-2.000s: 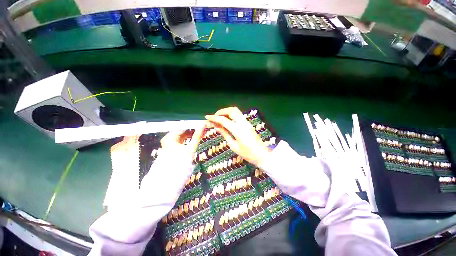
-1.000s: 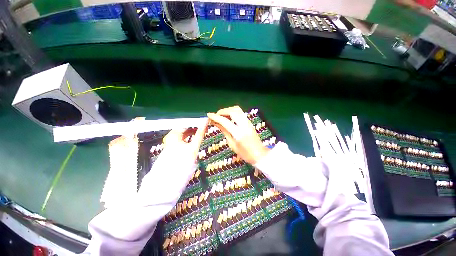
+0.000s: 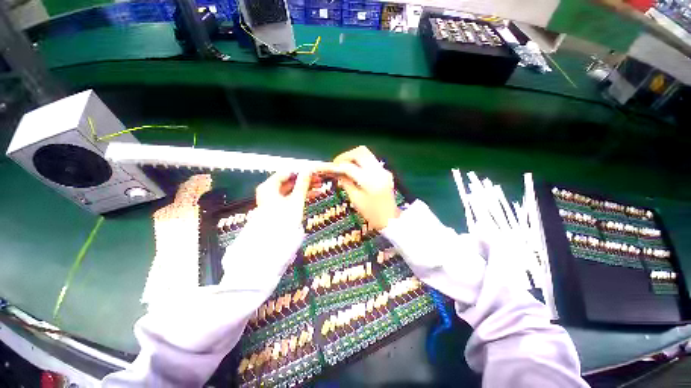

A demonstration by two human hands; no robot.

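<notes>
A long white strip (image 3: pixel 220 159) extends to the left from between my hands, above the far edge of the main tray; small teeth show along its lower edge. My left hand (image 3: pixel 284 195) and my right hand (image 3: pixel 367 183) both grip its right end, fingertips close together. Below them, circuit boards (image 3: pixel 337 276) fill the black tray (image 3: pixel 214 261) in slanted rows, with pale tabs sticking up. My hands and sleeves hide part of the boards. A blue wrist strap (image 3: pixel 440 322) hangs near my right sleeve.
A blower (image 3: pixel 83 155) with a yellow-green wire stands at left. Tan patterned sheets (image 3: pixel 176 242) lie left of the tray. Loose white strips (image 3: pixel 504 227) and a second black tray (image 3: pixel 625 292) with boards are at right. A black box (image 3: pixel 471 62) stands beyond the green bench.
The left end of the strip has risen and shifted right, and its toothed lower edge now shows. Both hands remain on its right end. The view has shifted slightly.
</notes>
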